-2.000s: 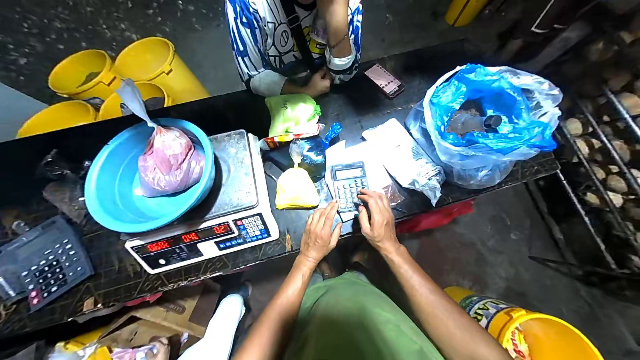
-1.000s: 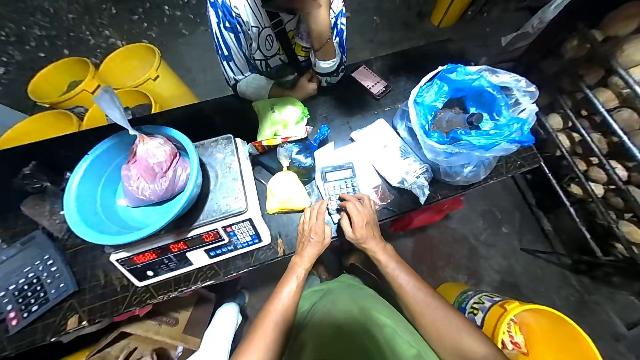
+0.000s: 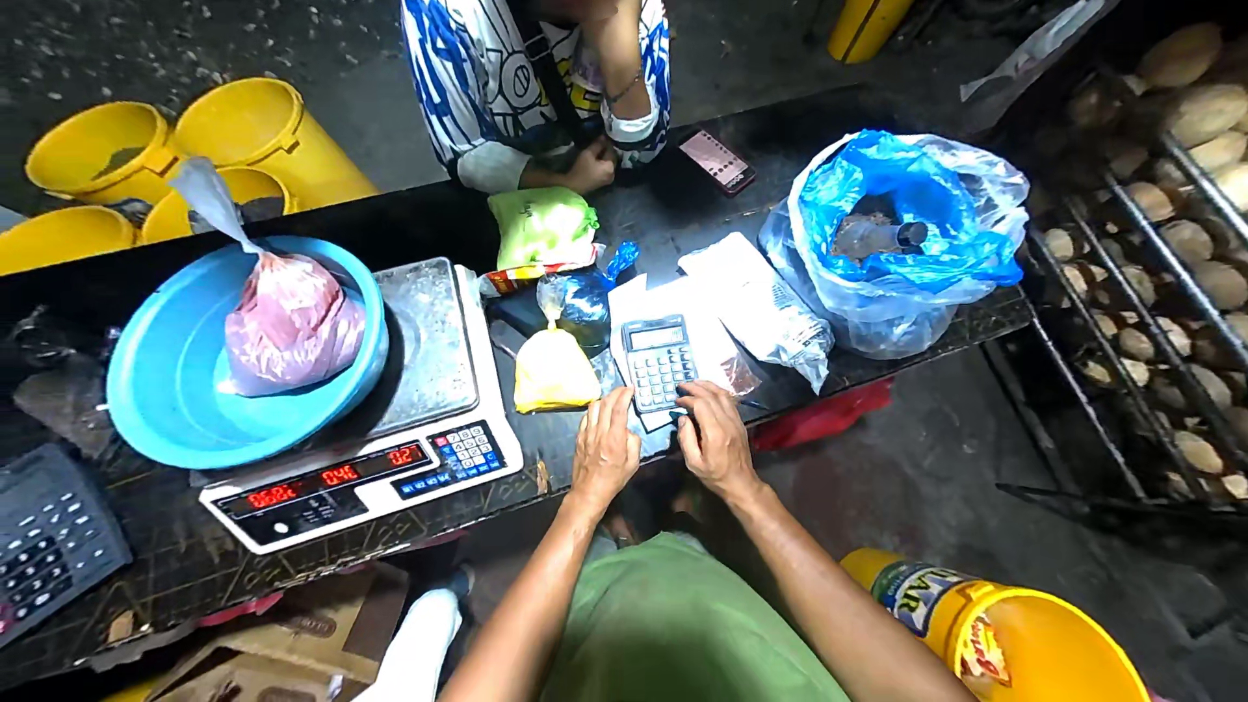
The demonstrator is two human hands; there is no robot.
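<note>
A grey pocket calculator (image 3: 657, 366) lies on white papers on the dark counter. My right hand (image 3: 717, 439) is at its lower right corner, fingers curled over the keys. Along its lower left side rests my left hand (image 3: 605, 445), fingers together, at the papers' edge. A knotted bag of yellow stuff (image 3: 556, 370) sits just left of the calculator, a dark knotted bag (image 3: 585, 302) behind it and a green bag (image 3: 542, 229) farther back. Further left, a digital scale (image 3: 429, 390) carries a blue basin (image 3: 166, 390) with a tied bag of pink powder (image 3: 292, 327) in it.
Across the counter a person (image 3: 531, 107) leans on folded arms near a phone (image 3: 719, 162). A plastic-lined container (image 3: 877, 292) and a white packet (image 3: 756, 307) stand right. A desk telephone or keypad device (image 3: 54, 541) is far left. Yellow buckets (image 3: 244, 127) and a coconut-like pile behind bars (image 3: 1189, 244) surround the counter.
My right hand's fingers have shifted slightly on the calculator's lower right. My left hand stays close beside it. The basin, scale and bags keep their places.
</note>
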